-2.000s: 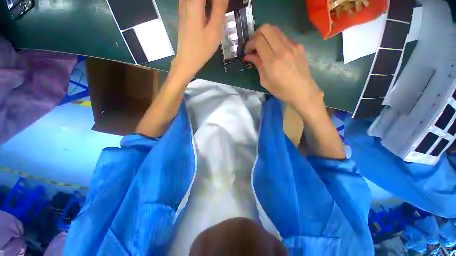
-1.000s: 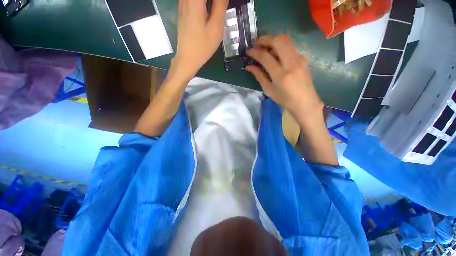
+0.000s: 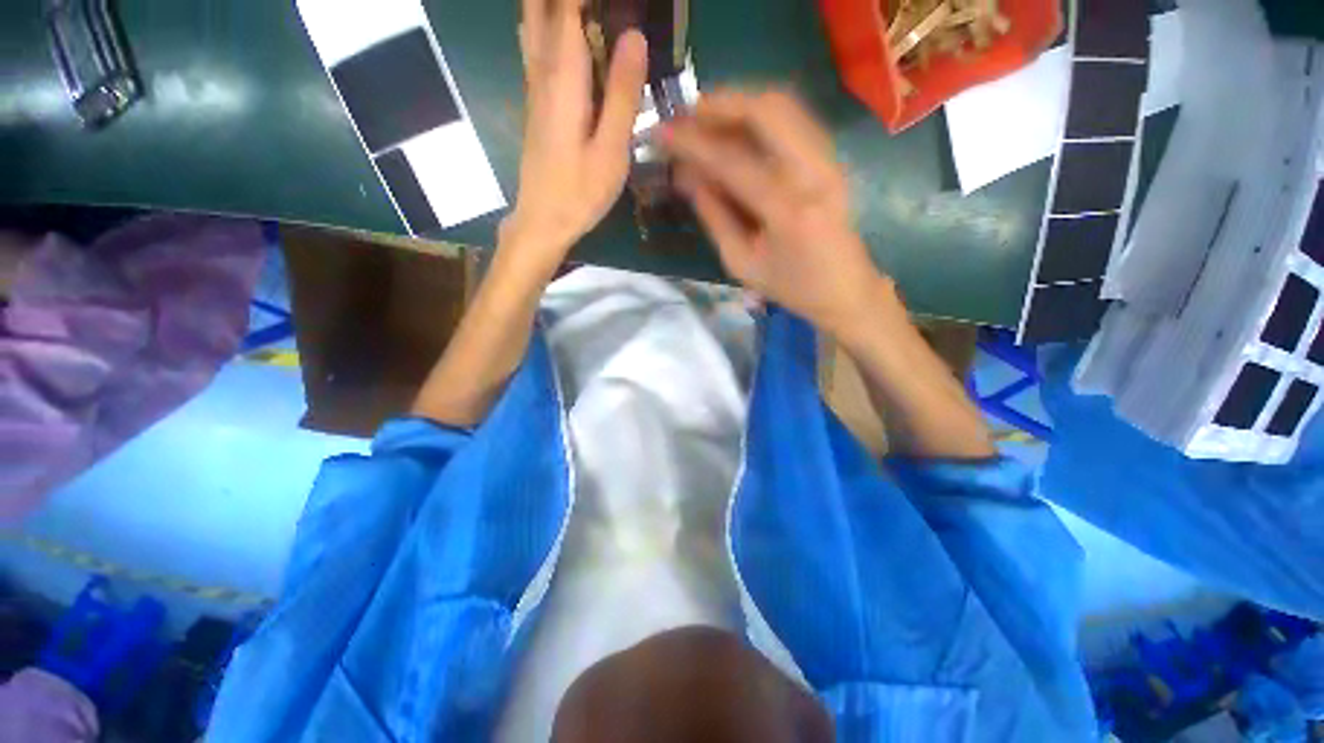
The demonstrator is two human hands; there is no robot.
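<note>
A phone body lies on the dark green mat at the top centre, partly under my hands. A dark flat battery covers its upper part and runs up to the picture's top edge. My left hand grips the battery at its left side between thumb and fingers, with the fingertips near the top edge. My right hand is blurred, its fingertips bunched at the right side of the phone's silver bay; whether it holds anything cannot be told.
A red-orange bin of tan strips is right of the work, beside white paper and a black-celled strip. White trays stand far right. A black-and-white strip and another phone body lie left.
The dark battery now shows over the upper part of the bay, which was visible before. My right hand has shifted slightly and blurred. The view has shifted, showing more of the phone body at left.
</note>
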